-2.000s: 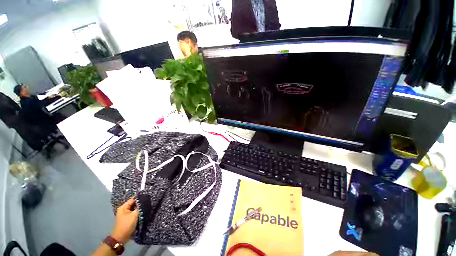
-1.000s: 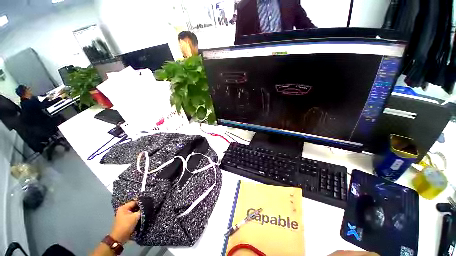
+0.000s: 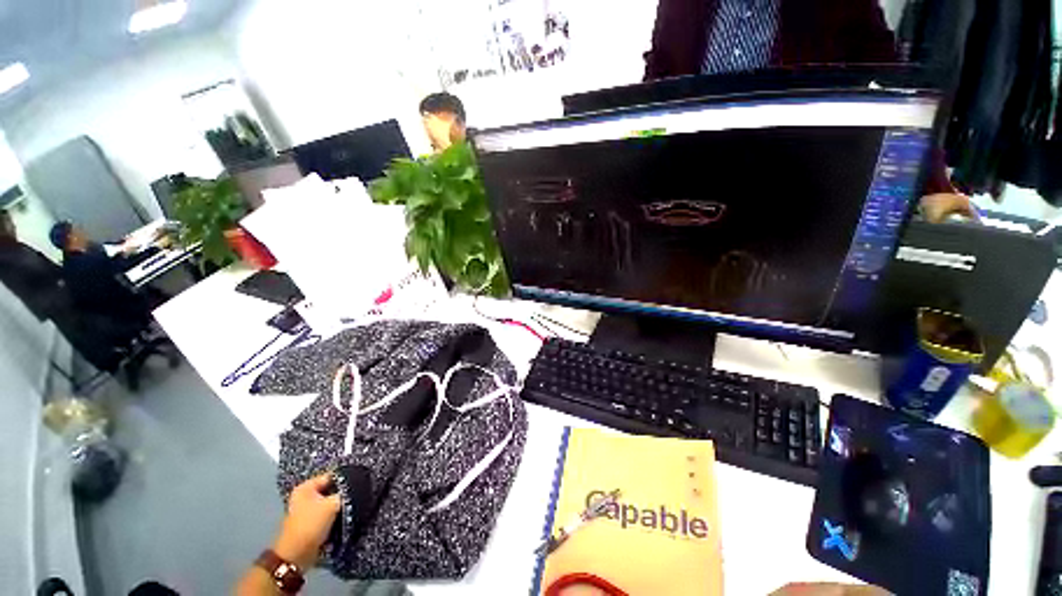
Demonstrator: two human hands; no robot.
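Note:
The black-and-white speckled garment point(image 3: 431, 524) lies in a heap on the white desk, its dark lining showing. A whitish tape measure point(image 3: 480, 472) loops over it. My left hand point(image 3: 312, 515) grips the garment's near left edge, at a dark part with a light serrated border. My right hand point(image 3: 829, 590) shows only as a sliver at the bottom edge; its fingers are cut off. The monitor point(image 3: 699, 227) shows thin white and red pattern outlines on black.
The keyboard point(image 3: 675, 402) is below the monitor. The tan notebook point(image 3: 687, 559) bears red-handled shears point(image 3: 582, 582). The mouse pad point(image 3: 897, 501), blue tin point(image 3: 926, 378) and yellow tape roll point(image 3: 1013, 417) are right. A plant point(image 3: 448, 221) and papers point(image 3: 338, 250) stand behind. A person point(image 3: 745, 41) stands behind the monitor.
The view has shifted, so desk things sit slightly lower and further right. The standing person has moved right behind the monitor, with a hand now at its right side. My left hand keeps its grip.

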